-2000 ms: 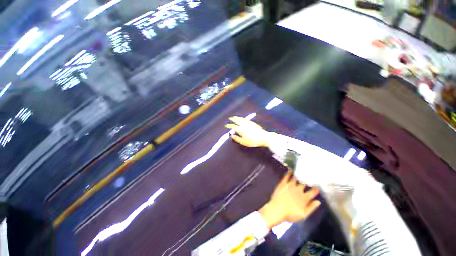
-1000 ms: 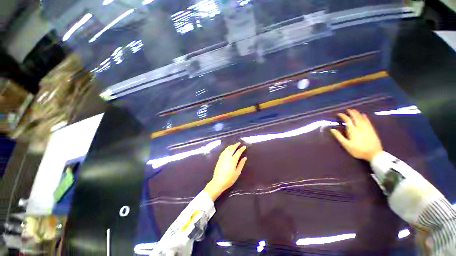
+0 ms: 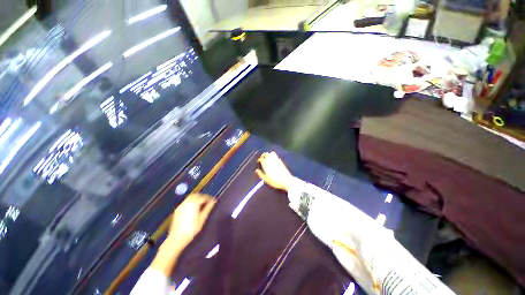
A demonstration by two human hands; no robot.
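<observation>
A dark maroon cut panel (image 3: pixel 247 248) lies under glossy clear plastic, part of the bluish sewing template (image 3: pixel 351 196). My left hand (image 3: pixel 191 218) is on or just above the plastic between the amber strip (image 3: pixel 221 160) and the panel, fingers bent; what is under its fingertips is hidden. My right hand (image 3: pixel 273 171) is at the panel's far corner, fingers curled near the strip's far end; I cannot tell whether it pinches the cloth edge. The glossy clear cover sheet (image 3: pixel 86 132) rises at the left with strong lamp reflections.
A layered stack of maroon panels with a brown-taupe top (image 3: pixel 426 150) is at the right. A white worktable (image 3: pixel 328 57) with scraps is behind the black table (image 3: pixel 288 109). A pale bar (image 3: pixel 221 86) runs along the plastic's far edge. A round tan seat is at the lower right.
The view has turned to the right since one second ago. My left hand has moved up to the amber strip. My right hand has moved to the panel's far corner, its fingers now curled.
</observation>
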